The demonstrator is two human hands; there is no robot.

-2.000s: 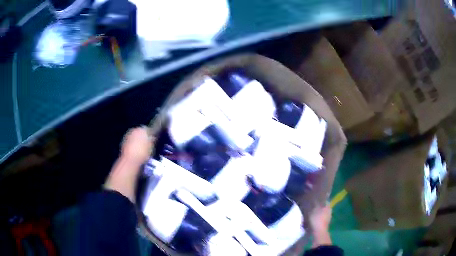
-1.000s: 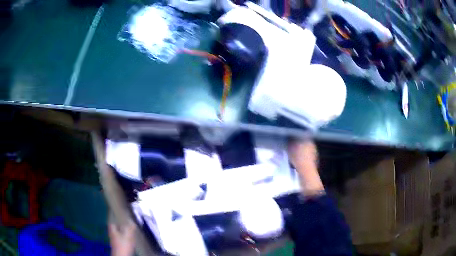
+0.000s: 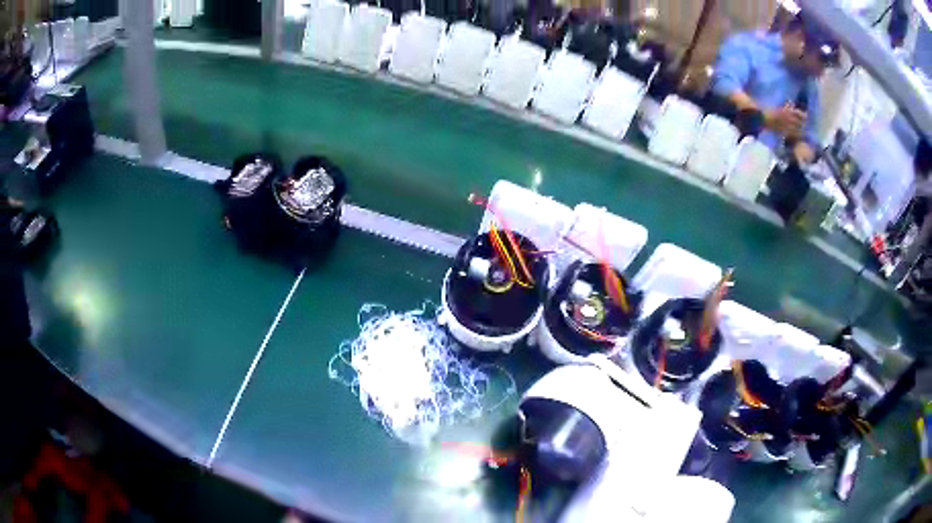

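Neither of my hands is in the picture. Nearest in front of me, a white dome camera housing [image 3: 639,439] lies on the green workbench [image 3: 164,347], cut off by the lower edge. Its round black part [image 3: 564,445] points left, with orange and red wires beside it. Behind it stand several open white housings [image 3: 498,291] with black insides and loose coloured wires. A tangled whitish pile of thin ties or wire [image 3: 404,373] lies left of them.
Two black round parts [image 3: 284,204] stand on the bench at the upper left. A row of white units [image 3: 491,69] lines the far side. A person in a blue shirt [image 3: 761,77] is at the upper right. A grey post [image 3: 143,82] rises at the left.
The view has moved up from the carton to the bench. The carton of units and both my hands, on it before, are out of the picture.
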